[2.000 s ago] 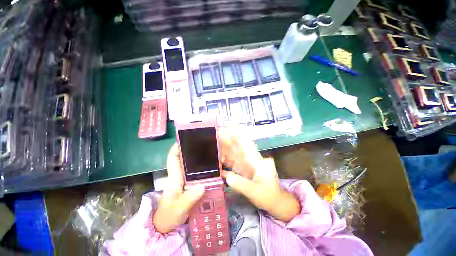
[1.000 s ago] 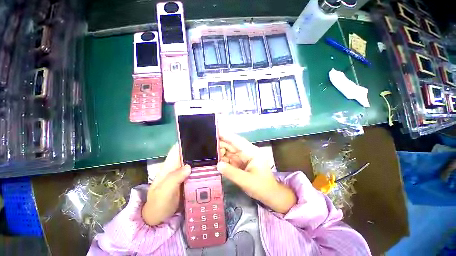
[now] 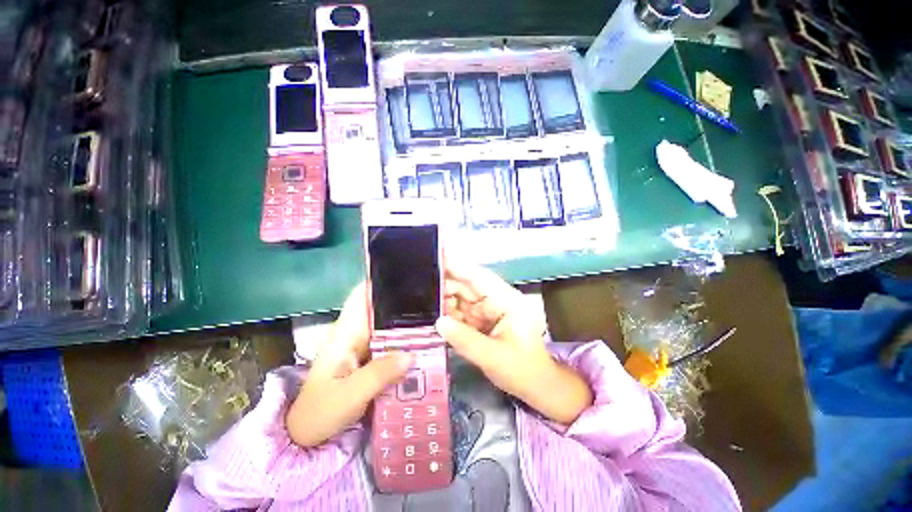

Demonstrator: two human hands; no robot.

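An open pink flip phone point(image 3: 410, 420) is held over my lap, its dark screen facing me and its keypad half pointing down. My left hand point(image 3: 345, 385) grips its left side, with the thumb on the keypad half just below the hinge. My right hand point(image 3: 505, 345) holds its right side, with the thumb at the screen's lower right corner. Two more open flip phones lie on the green bench, one with a pink keypad point(image 3: 294, 195) and one paler point(image 3: 350, 150). A white sheet point(image 3: 500, 150) with two rows of dark-framed windows lies beside them.
Stacked clear trays stand at left point(image 3: 85, 180) and right point(image 3: 850, 140). White bottles point(image 3: 628, 50), a blue pen point(image 3: 695, 104), a yellow square point(image 3: 713, 91) and a white wipe point(image 3: 695, 178) are at back right. An orange-handled tool point(image 3: 648, 367) lies among clear scraps in a brown box point(image 3: 745, 350) below the edge.
The view has tilted so the bench items sit higher in the picture. The held phone has shifted slightly right since a second ago, and my left thumb has moved onto the keypad half.
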